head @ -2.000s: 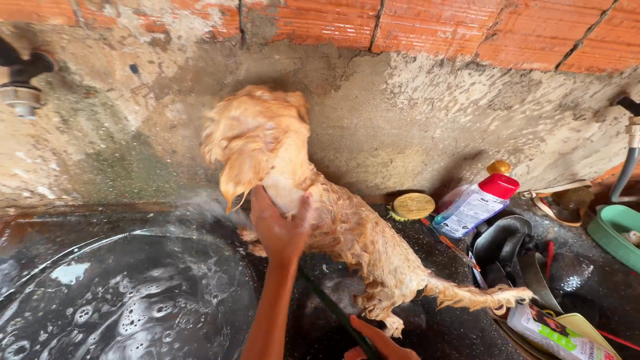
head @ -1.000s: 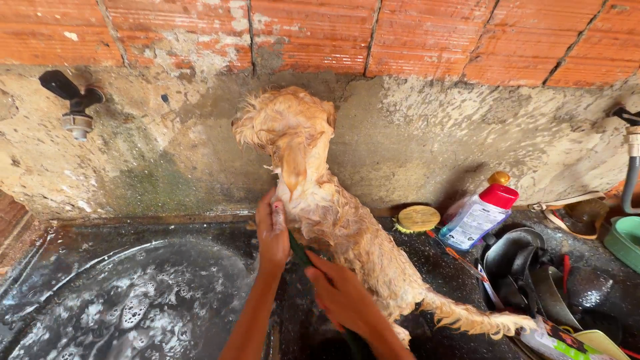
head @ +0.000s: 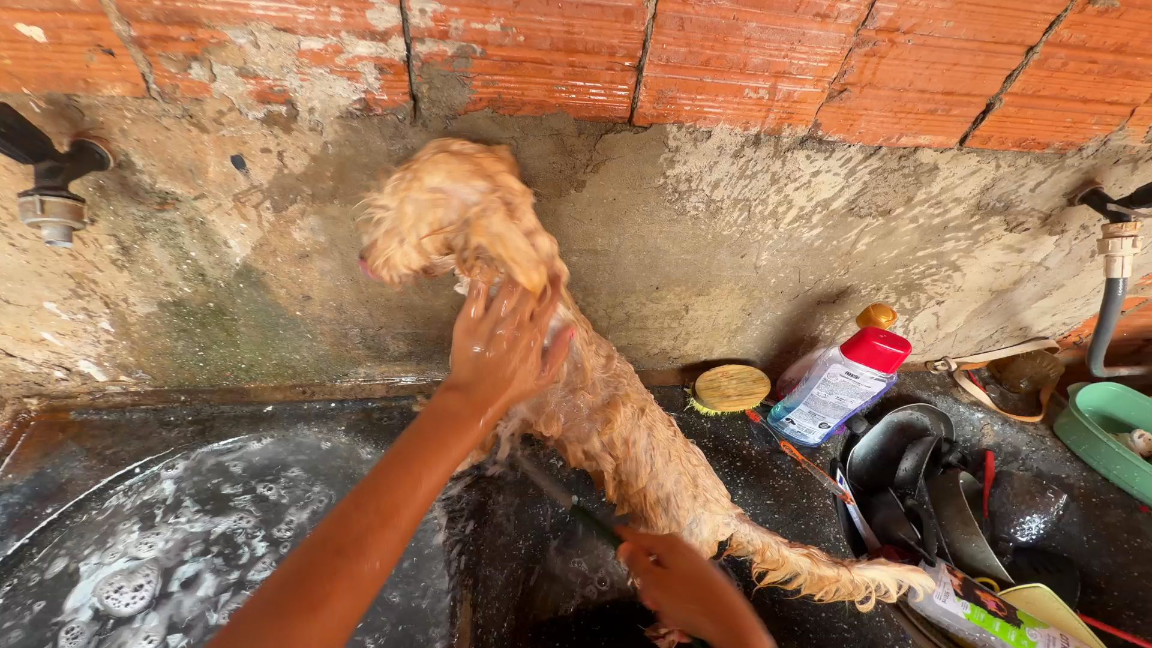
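A wet, tan, curly-haired dog [head: 630, 423] stands on the dark counter, its head by the wall and its tail toward the lower right. My left hand [head: 508, 337] lies with fingers spread on the dog's neck and upper chest, wet and holding nothing. Below the dog's belly, my right hand [head: 670, 576] grips a dark green hose [head: 596, 525]. Water sprays from the hose end up toward the dog's chest and front legs. The dog's front paws are mostly hidden behind my left forearm and the spray.
Left is a basin of soapy water [head: 225, 531] below a black tap [head: 56, 175]. Right of the dog lie a wooden brush [head: 731, 388], a red-capped bottle [head: 841, 387], a tub of dark pans [head: 918, 477], a green container [head: 1111, 441] and a strap [head: 1035, 346]. A second tap [head: 1119, 211] has a grey pipe.
My left hand has spread open on the dog's neck. My right hand and the hose have moved down, away from my left hand, and water now sprays under the dog's chest.
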